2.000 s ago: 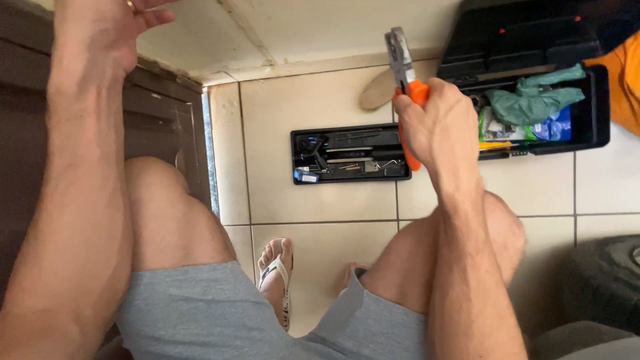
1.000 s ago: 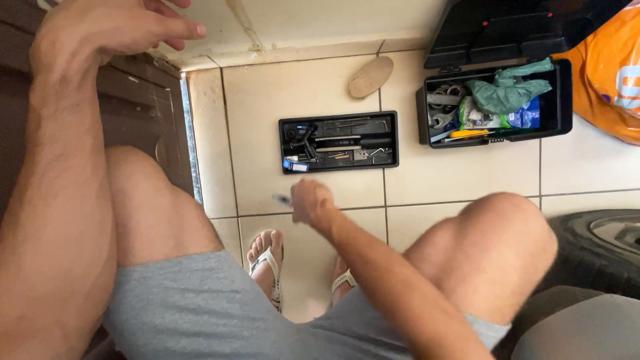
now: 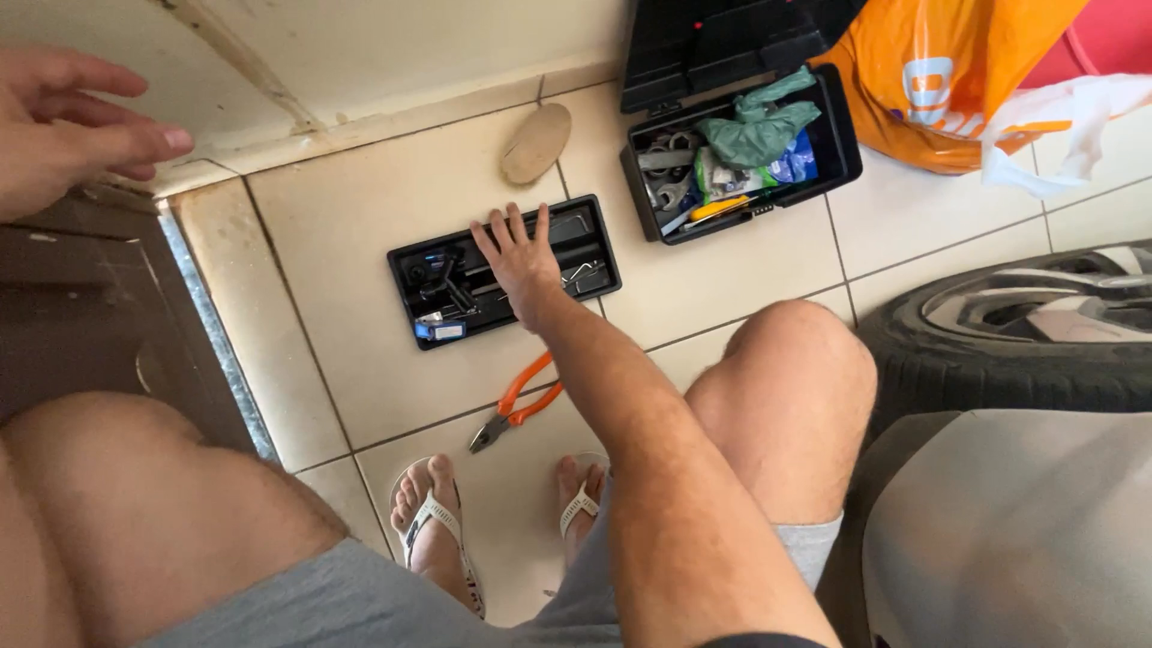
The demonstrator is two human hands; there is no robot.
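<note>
My right hand [image 3: 522,265], fingers spread, is over the black plastic tool tray [image 3: 414,310] on the tiled floor; whether it touches the tray I cannot tell. Small tools lie in the tray, among them a hex key [image 3: 580,273] and a blue-and-white item [image 3: 441,331]. Pliers with orange handles [image 3: 517,400] lie on the tiles between the tray and my feet, jaws toward my feet, the handle ends partly hidden by my forearm. My left hand [image 3: 85,130] is raised at the upper left, near the wall and the dark brown door, holding nothing.
Right of the tray stands an open black toolbox [image 3: 646,193] with wrenches [image 3: 670,166], a green plastic bag [image 3: 765,130] and a yellow-handled tool [image 3: 720,208]. A flat oval brown object [image 3: 537,144] lies near the wall. Farther right are an orange bag [image 3: 936,90] and a wheel with tyre [image 3: 999,364].
My right hand held the orange-handled pliers up two seconds ago; they now lie on the floor and that hand is over the tray. The view has shifted.
</note>
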